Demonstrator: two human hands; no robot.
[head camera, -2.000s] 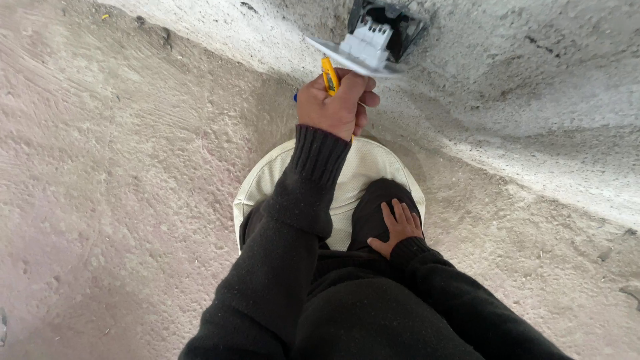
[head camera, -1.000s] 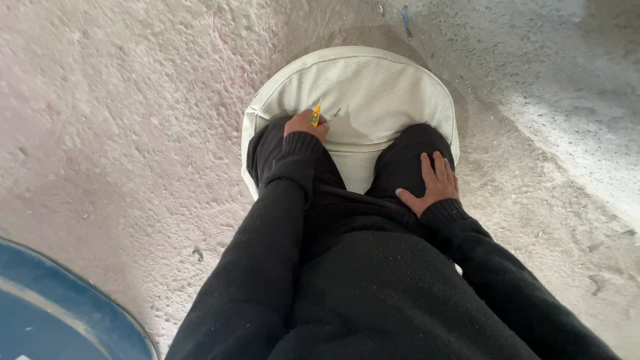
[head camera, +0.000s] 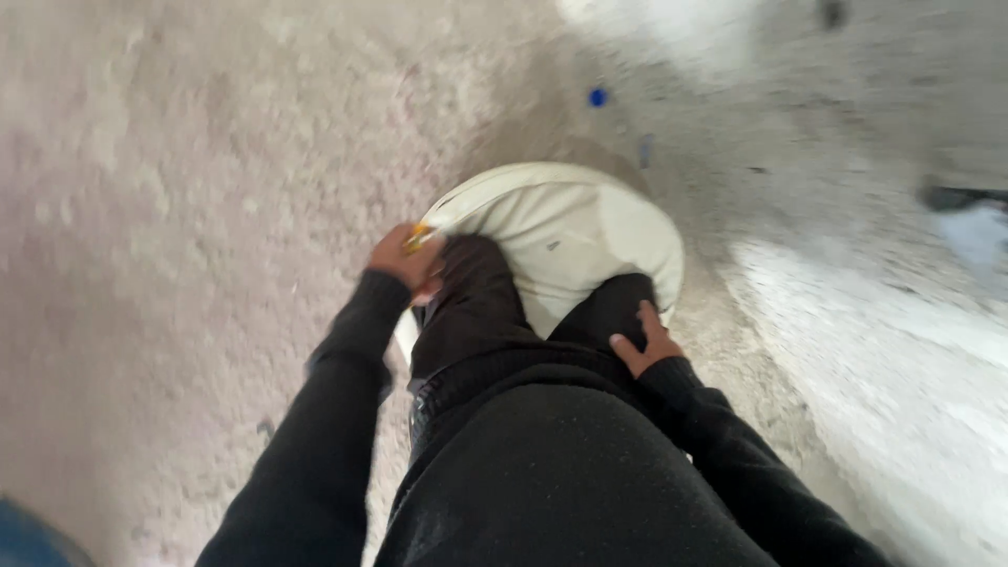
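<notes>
My left hand (head camera: 409, 260) is closed around a small yellow-handled tool (head camera: 417, 236), blurred, beside my left thigh and the left edge of a round cream padded seat (head camera: 551, 220). The tool's exact kind cannot be told. My right hand (head camera: 647, 346) rests on my right thigh near the seat's right side, fingers apart and holding nothing. At the right edge, a blurred white fitting (head camera: 976, 236) shows at a dark opening (head camera: 949, 197) in the pale wall.
A small blue object (head camera: 598, 97) and a thin bluish piece (head camera: 646, 150) lie beyond the seat on the rough floor (head camera: 236, 157). Part of a blue object (head camera: 31, 535) shows at the lower left. The rough pale wall (head camera: 890, 354) runs along the right.
My left hand was at the white fitting by the wall two seconds ago, then over my left thigh; now it is farther left, still with the yellow tool. The view has shifted a lot.
</notes>
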